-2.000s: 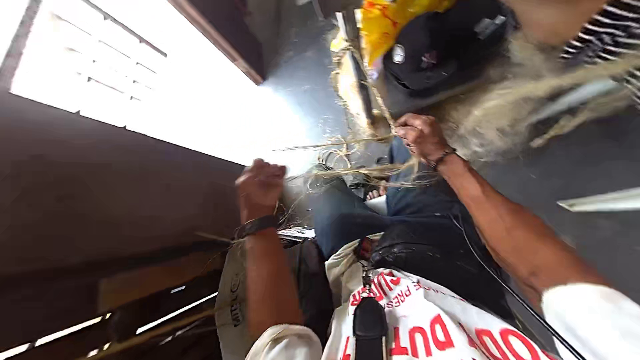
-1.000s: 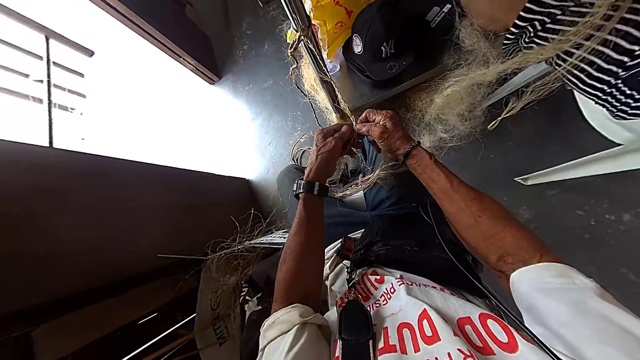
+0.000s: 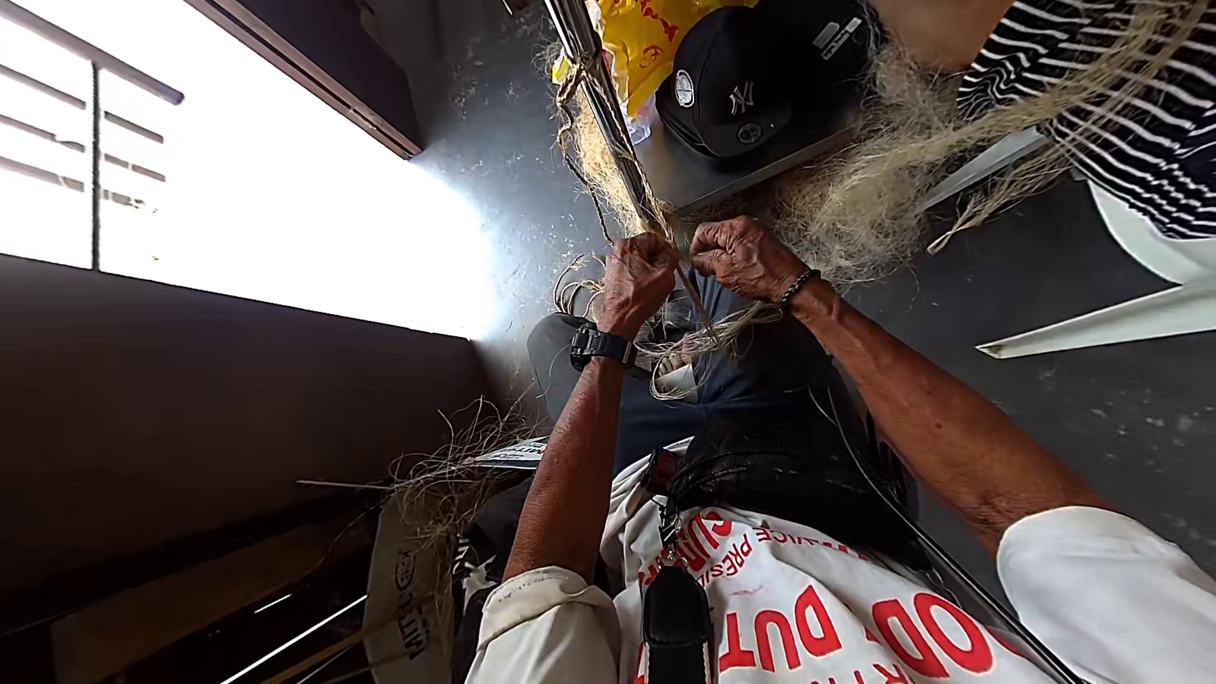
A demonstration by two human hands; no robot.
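Observation:
Just below the lower end of a metal bar (image 3: 608, 104), my left hand (image 3: 638, 281) closes on tan plant fibre strands. Close on its right, my right hand (image 3: 746, 256) has its fingers curled and pinched on fibre, which is largely hidden by the fingers. Between the hands a twisted fibre cord (image 3: 696, 302) runs down toward my lap. Loose strands (image 3: 722, 332) hang in a loop over my legs below the hands. Along the bar lie more fibres, and a thin dark twisted cord (image 3: 584, 176) hangs at its left side.
A black cap (image 3: 727, 90) sits on a dark low surface beside a yellow plastic bag (image 3: 646, 38). Loose fibre (image 3: 855, 209) is heaped to the right, near a white plastic chair (image 3: 1121, 318) and another person in striped clothing (image 3: 1121, 85). More fibres (image 3: 456, 475) lie at lower left.
My hands were wide apart two seconds ago, with strands stretched between them. They came together below the bar, and now a small gap parts them.

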